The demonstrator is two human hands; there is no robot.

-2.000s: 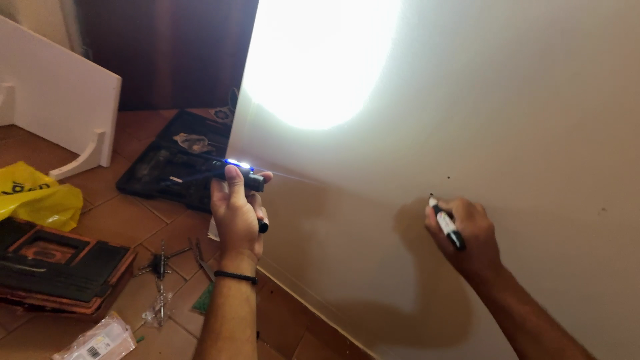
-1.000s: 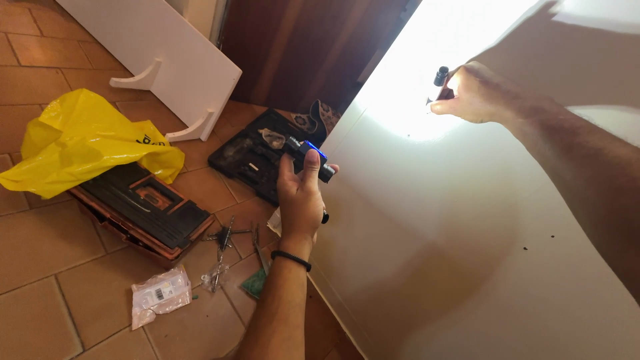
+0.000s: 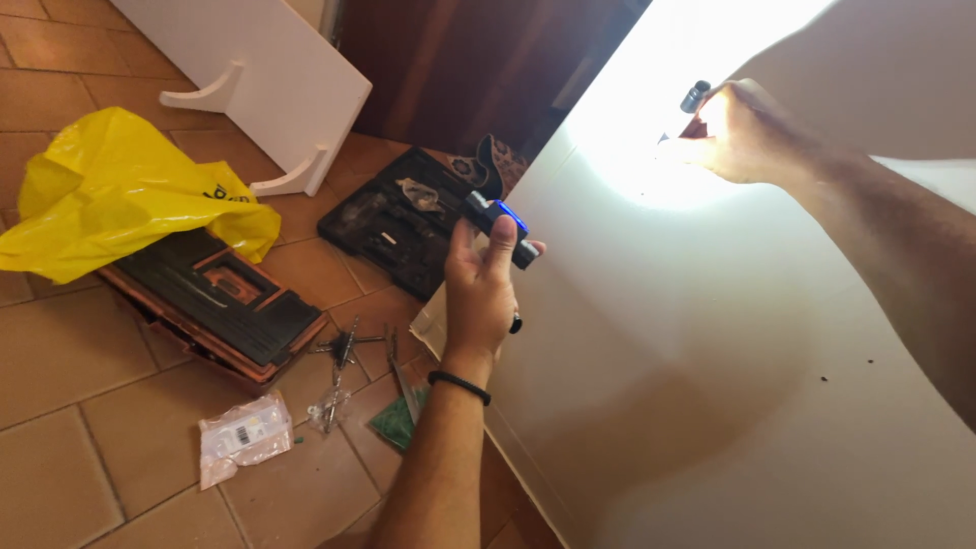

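My left hand, with a black band on its wrist, grips a black flashlight with a lit blue strip. A dark cap or rod end also shows below its palm. Bright light falls on the white wall, where my right hand holds a marker. The marker's dark tip is at or very near the wall; contact cannot be told in the glare. Small dark marks show lower on the wall, and another is just below the right hand.
On the tiled floor lie a black-and-orange toolbox under a yellow plastic bag, an open black tool case, drill bits, a clear packet and a green packet. A white shelf with brackets stands behind.
My right hand has moved up the wall with the marker, from beside the small dark marks. The light now falls around that hand. The view has swung considerably.
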